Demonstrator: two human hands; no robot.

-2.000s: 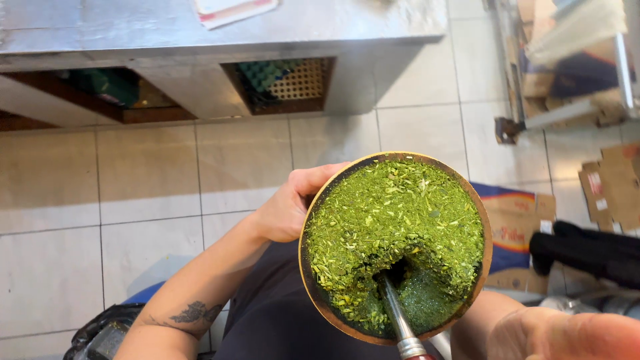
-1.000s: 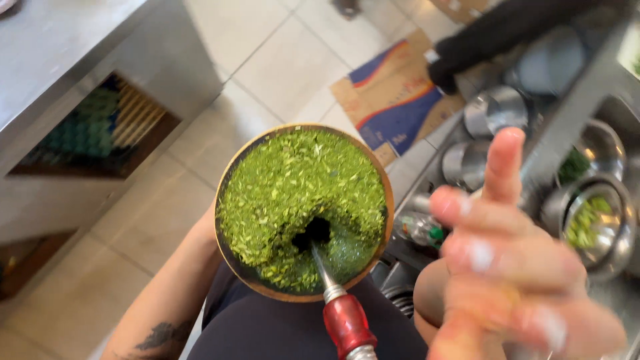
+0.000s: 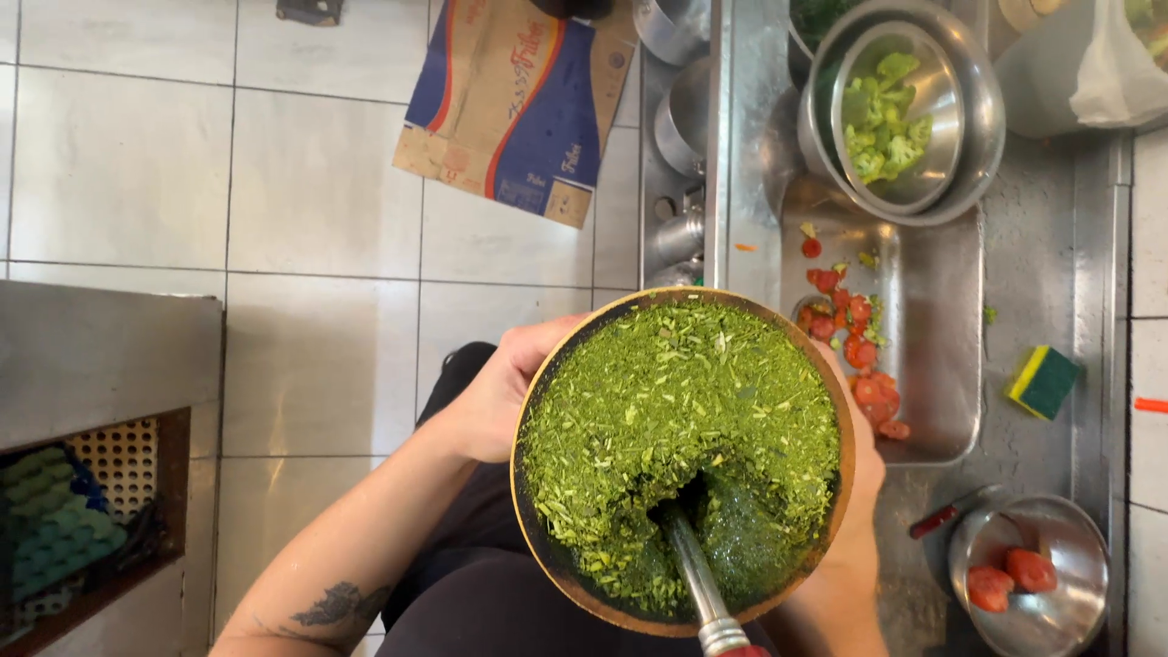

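A round mate gourd [image 3: 680, 392] with a golden rim is full of green yerba mate, wet and foamy at the lower right. A metal bombilla straw [image 3: 698, 575] with a red part rises from a dark hole in the herb toward my body. My left hand [image 3: 516, 392] grips the gourd's left side, its fingertips hidden behind the rim. On the right side my right hand [image 3: 858, 456] holds it too, mostly covered by the gourd.
A steel sink [image 3: 940, 365] at the right holds sliced carrots or sausage-like red pieces [image 3: 867, 383]. Nearby are a colander-like bowl [image 3: 985, 119] with broccoli [image 3: 885, 128], a sponge [image 3: 1045, 381], a red-handled knife [image 3: 935, 522] and a bowl [image 3: 1090, 566] with tomatoes [image 3: 1031, 570]. Flattened cardboard [image 3: 520, 109] lies on the floor.
My right hand, raised apart from the gourd a second ago, is now against its right side. The view has turned toward the sink.
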